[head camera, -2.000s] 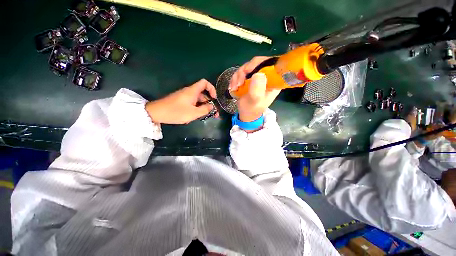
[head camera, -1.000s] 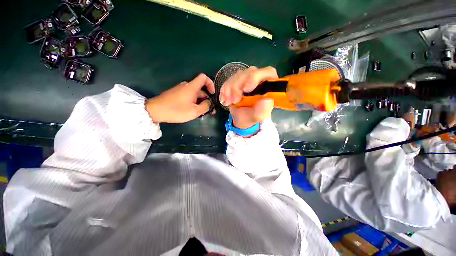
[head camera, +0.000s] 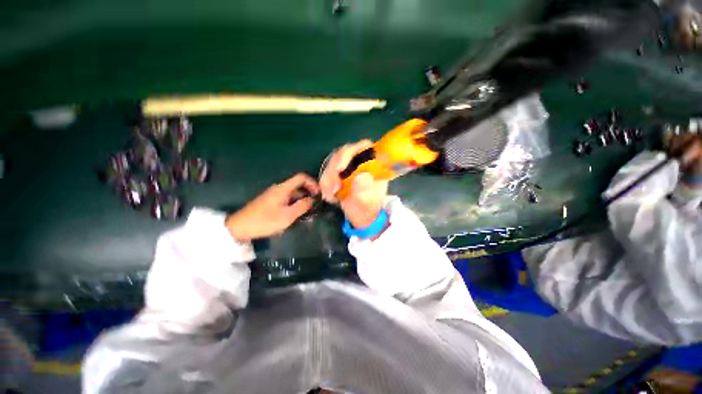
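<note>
My right hand (head camera: 357, 187) is closed around the orange electric screwdriver (head camera: 402, 151), whose black end slants up to the right. A blue band is on my right wrist. My left hand (head camera: 275, 208) holds a small dark watch housing (head camera: 311, 209) in its fingertips, just left of the screwdriver's low end. The housing is blurred and mostly hidden by my fingers. The screwdriver's tip is hidden by my right hand. The round screw dish is mostly hidden behind my right hand.
A blurred pile of housings (head camera: 158, 171) lies left, below a pale-yellow strip (head camera: 262, 105). A single housing (head camera: 432, 75) lies beyond. A round mesh unit (head camera: 476, 145) and clear plastic bag (head camera: 526, 146) lie right. Small parts (head camera: 608, 131) and a neighbour's white sleeve (head camera: 654, 200) are far right.
The view has shifted, so more of the bench's far side shows. The screwdriver's black end now slants upward instead of lying nearly level. Both hands stay close together with their holds.
</note>
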